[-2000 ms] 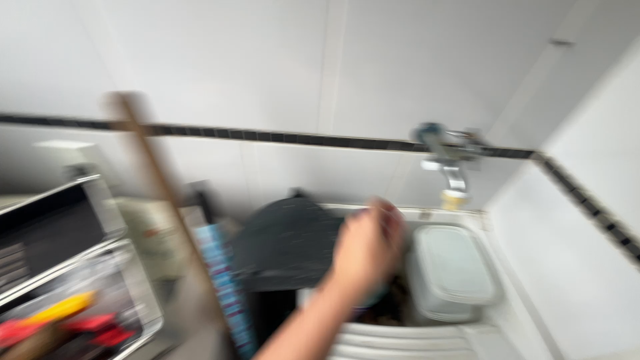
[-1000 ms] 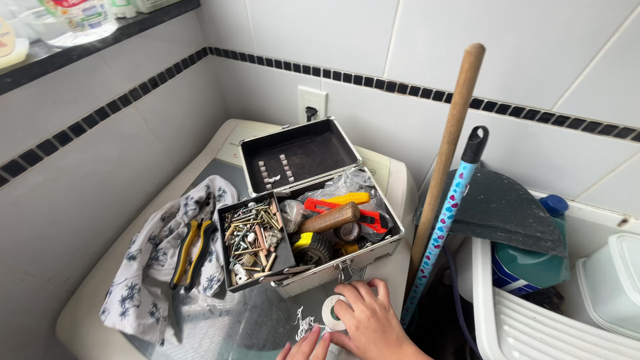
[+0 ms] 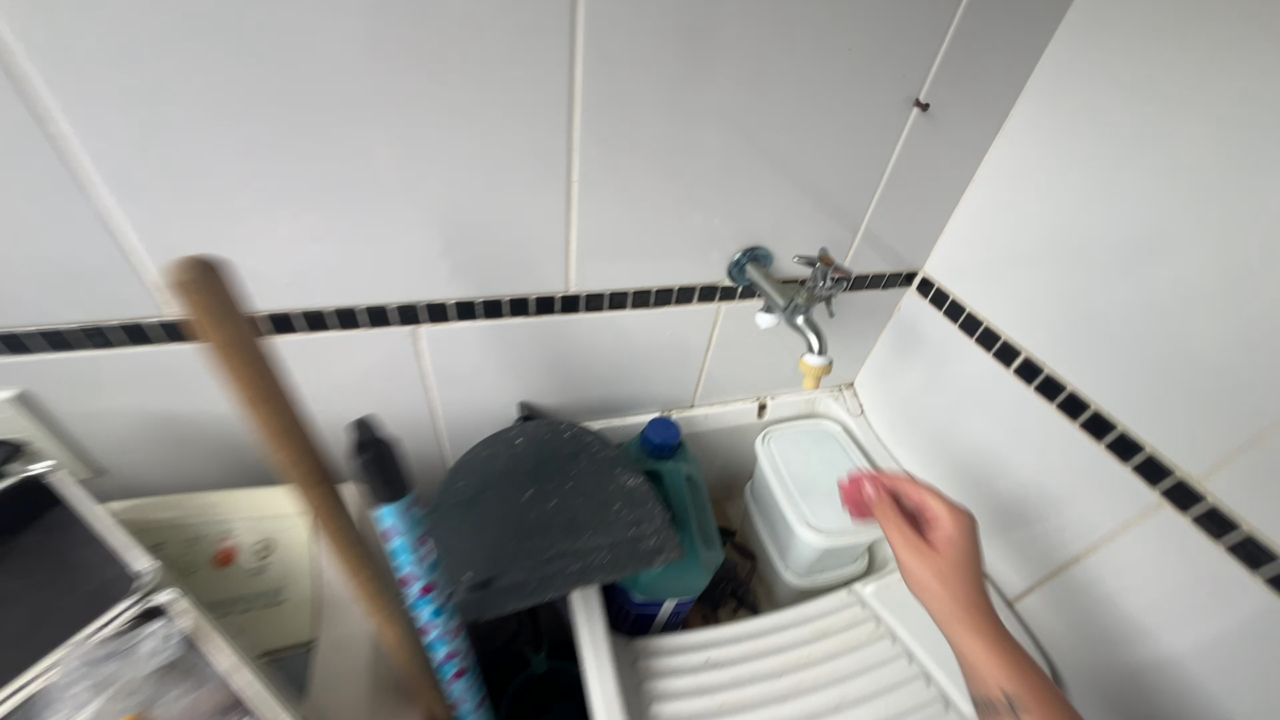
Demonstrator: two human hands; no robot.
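My right hand is raised over the right edge of a white ribbed laundry sink, its fingers closed on a small pinkish-red object that is too blurred to name. Just behind and left of it stands a lidded white plastic container. On the wall above the sink is a chrome tap with a yellowish fitting on its spout. My left hand is out of the frame.
A teal jug with a blue cap stands in the sink beside a dark speckled rounded panel. A wooden handle and a blue patterned handle lean at left, near an open metal-edged toolbox.
The view has swung right from the toolbox to the sink. My right hand, earlier at a white tape roll, now holds a small pinkish-red object by the container. The other hand has left view.
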